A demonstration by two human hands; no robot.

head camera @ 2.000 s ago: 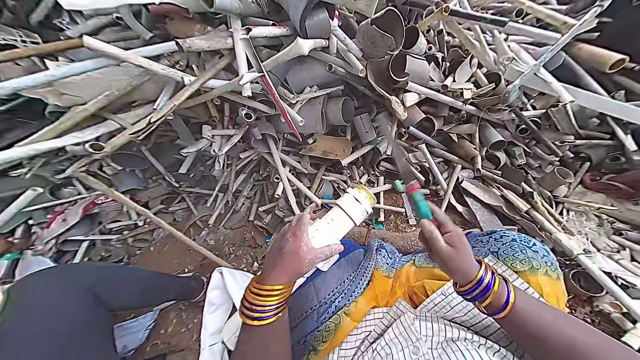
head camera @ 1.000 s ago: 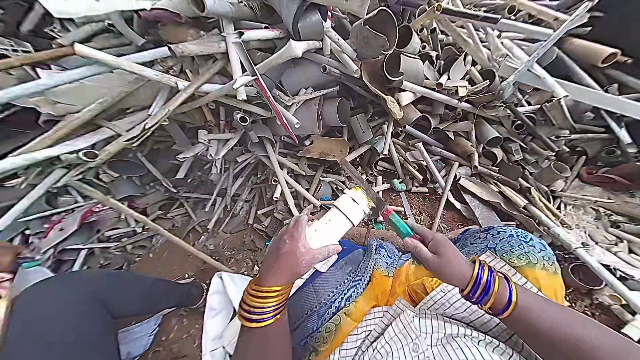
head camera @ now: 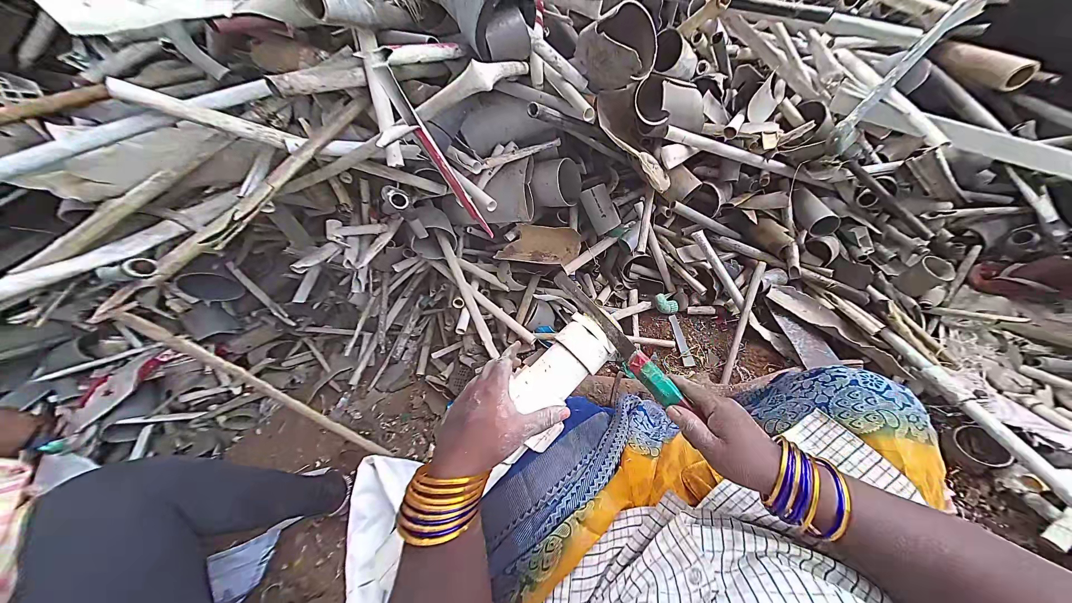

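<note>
My left hand is closed around a white plastic pipe piece, which slants up and to the right over my lap. A raised band runs around the pipe near its far end. My right hand grips the green and red handle of a long, dark metal blade. The blade lies along the pipe's far end, at or very near its rim; whether it touches cannot be told. Under both hands is patterned blue and yellow cloth.
A large heap of scrap plastic pipes spreads ahead and to both sides. A long thin stick slants across the ground at left. Beside me, at lower left, is another person's dark-clothed leg. A green pipe elbow lies beyond the blade.
Two seconds ago the blade was raised apart from the pipe, to its right. My right hand has since come left and down, and the blade is at the pipe's end. My left hand keeps its hold.
</note>
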